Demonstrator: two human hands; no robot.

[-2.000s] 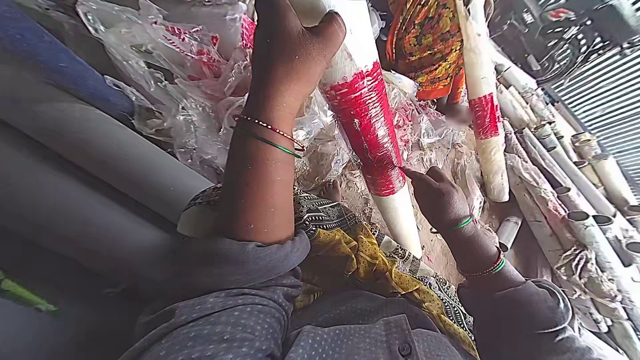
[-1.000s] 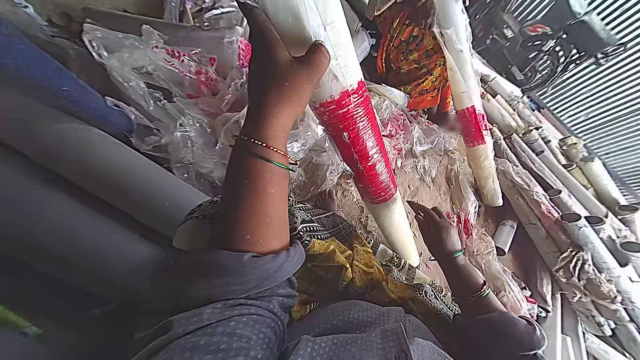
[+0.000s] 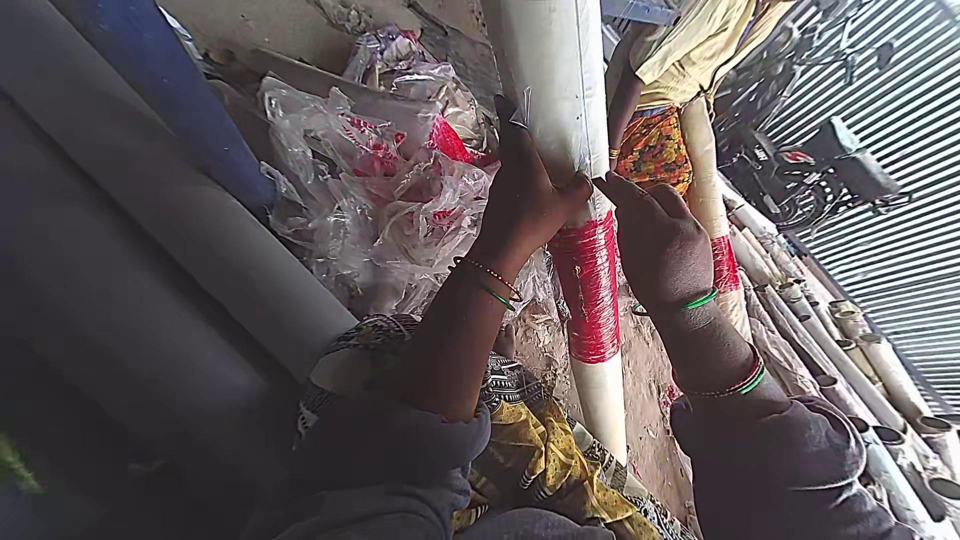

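Note:
A long off-white tube [image 3: 559,82], covered in clear plastic film, stands slanted before me. Red wrapping [image 3: 589,289] goes round its lower part, and the pale lower end shows beneath. My left hand [image 3: 529,180] grips the tube above the red part, thumb across its front. On the tube's right side, my right hand [image 3: 664,240] has its fingertips at the film close to my left thumb; its fingers are bent, and whether they pinch the film is not clear. A small flap of clear film [image 3: 523,109] sticks up above my left hand.
Crumpled clear plastic with red print [image 3: 375,195] lies left of the tube. Large grey cylinders [image 3: 180,202] and a blue one [image 3: 165,97] fill the left side. A person [image 3: 667,90] is beside another red-banded tube [image 3: 705,172]. Stacked tubes [image 3: 847,375] lie right; a motorcycle [image 3: 795,165] stands behind.
My right hand has moved up from beside the red wrapping's lower end to the tube above it. My left hand still holds the tube. The view has shifted, showing more of the other person.

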